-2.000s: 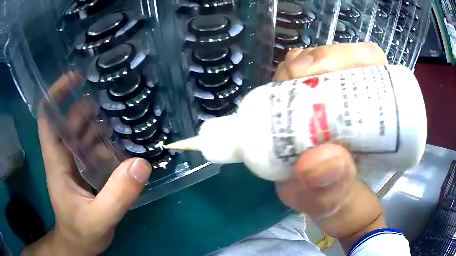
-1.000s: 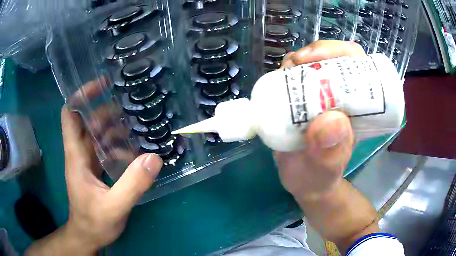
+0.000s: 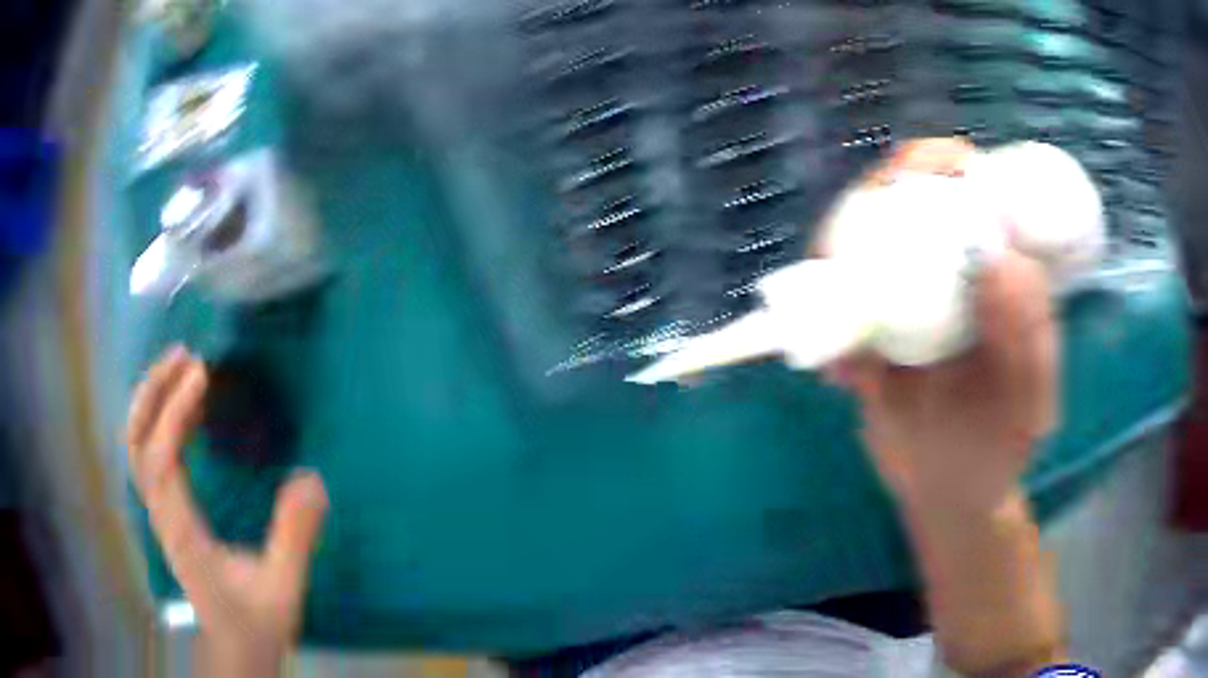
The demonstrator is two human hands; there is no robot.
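The view is blurred. My right hand is shut around the white glue bottle, whose pale pointed nozzle points left, over or near the front edge of the clear blister tray. Rows of dark round parts sit in the tray. My left hand is off the tray at the lower left, thumb and fingers apart, holding nothing. Its fingers are beside the black sponge pad; blur hides whether they touch it.
The green mat covers the table. A whitish square bottle with a dark round mouth stands at the left, with small white pieces beside it. A small flat bag lies behind it. The table's left edge curves down the view.
My left hand has let go of the tray and moved left and down beside the black pad. The tray looks flatter and farther away. The view has shifted, showing more of the table's left side.
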